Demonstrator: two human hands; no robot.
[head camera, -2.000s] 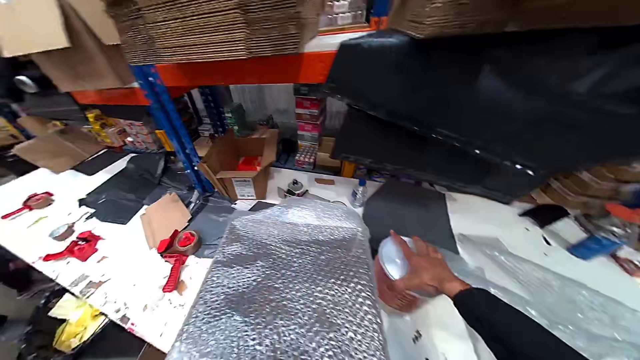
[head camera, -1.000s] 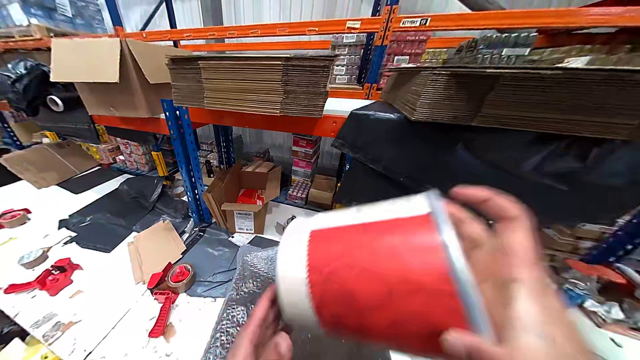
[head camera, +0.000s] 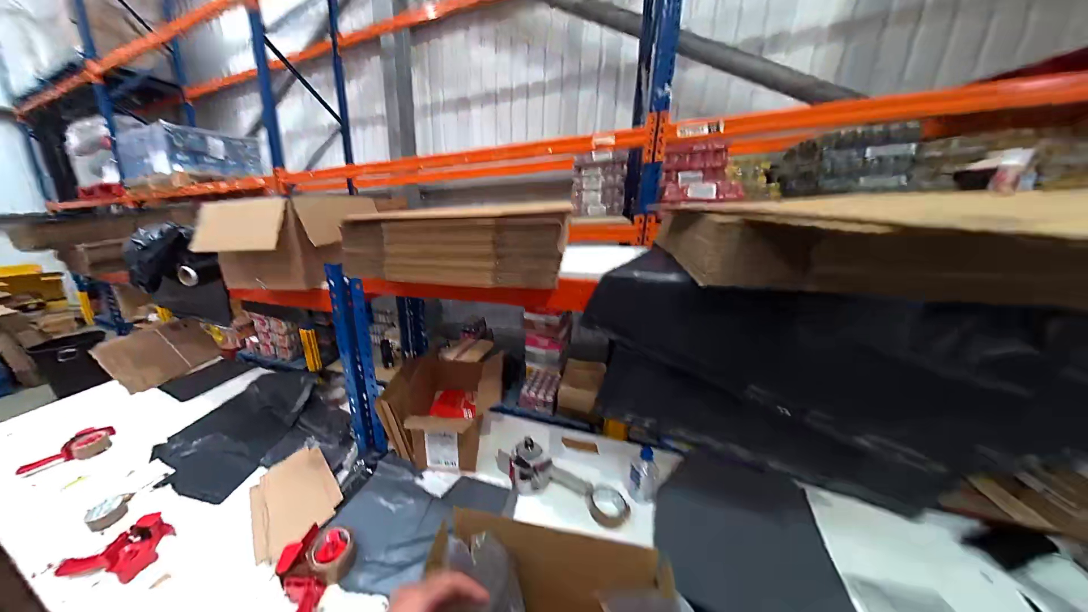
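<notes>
At the bottom edge my left hand (head camera: 438, 591) shows only in part, blurred, at the left side of an open cardboard box (head camera: 552, 557). Crumpled clear plastic (head camera: 493, 569) stands inside the box beside the fingers; whether they grip it is unclear. My right hand is out of view. Behind the box lie a roll of tape (head camera: 608, 507) and a metal device (head camera: 530, 466), with a plastic bottle (head camera: 643, 474) to their right. A red tape dispenser (head camera: 316, 557) with brown tape lies left of the box.
Another red tape dispenser (head camera: 123, 548) and black plastic sheeting (head camera: 238, 433) lie on the white table at left. A carton (head camera: 446, 425) with red contents stands by a blue rack post (head camera: 353, 365). Flattened cardboard (head camera: 459, 251) is stacked on the shelf above; black sheeting (head camera: 765, 399) hangs at right.
The red-and-white tub seen between both hands a second ago is out of sight. An open cardboard box now shows at the bottom. The view has tilted up a lot.
</notes>
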